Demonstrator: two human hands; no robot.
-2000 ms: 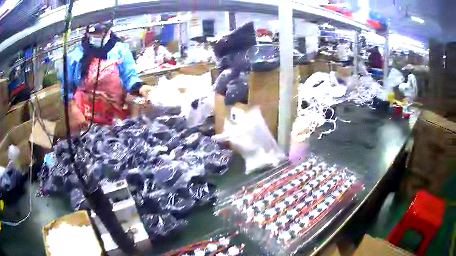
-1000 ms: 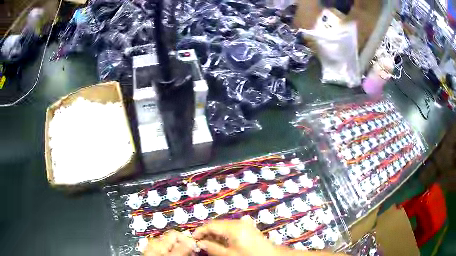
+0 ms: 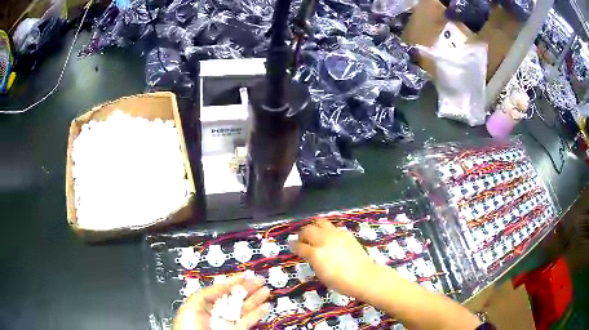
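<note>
The clear tray (image 3: 161,258) lies in front of me with rows of white round modules (image 3: 242,251) and red, yellow and dark wires between them. My left hand (image 3: 226,303) is palm up over the tray's near left part, cupping several small white caps (image 3: 227,306). My right hand (image 3: 329,251) is over the upper middle of the tray, fingertips bunched down at the top module row. Whether it holds a cap is hidden by the fingers.
An open brown box (image 3: 185,151) heaped with white caps stands at left. A white-grey device (image 3: 223,132) and a thick black post (image 3: 274,135) stand behind the tray. Bagged dark parts (image 3: 349,77) lie behind. Another filled tray (image 3: 500,200) and a red stool (image 3: 549,290) are at right.
The view has tilted down to the bench since the oldest frame. My hands, close together a second ago, are now apart: the left opened palm up with caps, the right farther up the tray.
</note>
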